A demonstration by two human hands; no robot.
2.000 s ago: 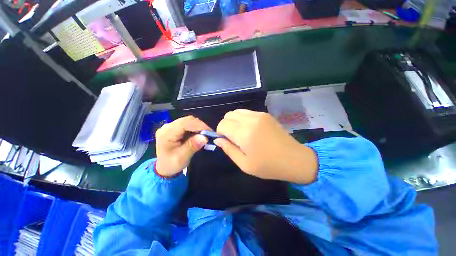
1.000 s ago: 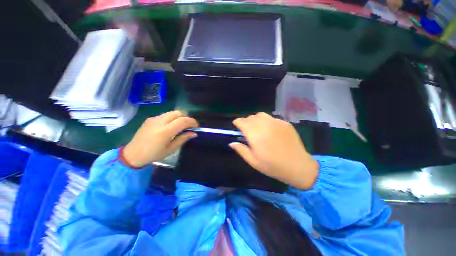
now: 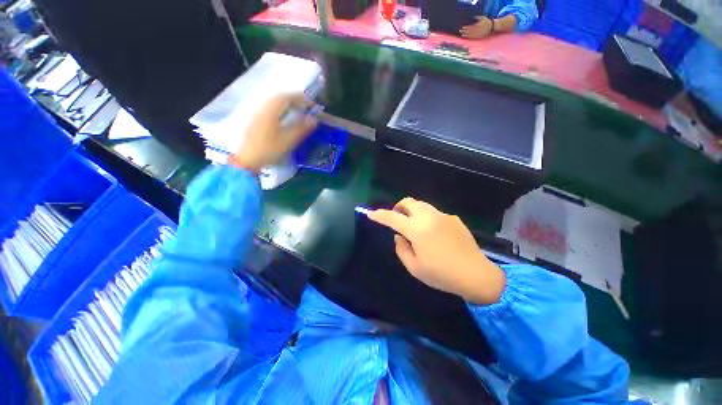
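Note:
My left hand (image 3: pixel 275 130) is blurred, at the right side of the white-sleeved stack (image 3: pixel 237 99) and by the rim of the blue small parts bin (image 3: pixel 324 150), fingers curled. Whether it holds anything is unclear. Small dark pieces lie in the bin. My right hand (image 3: pixel 435 245) is over a black surface (image 3: pixel 372 261) close in front of me, forefinger pointing left. A small whitish-blue bit (image 3: pixel 362 210) shows at its fingertip. Whether that hand grips it is unclear.
A dark glossy panel with a pale edge (image 3: pixel 475 119) lies on a black tray block ahead. A red-marked white sheet (image 3: pixel 546 233) is right. Blue crates (image 3: pixel 75 269) with white-edged pieces are lower left. Another person's hand (image 3: pixel 477 28) is across the pink bench.
My left hand has left the thin silver-edged slab and moved up and left to the bin and stack. My right hand stays in front. The view has turned left.

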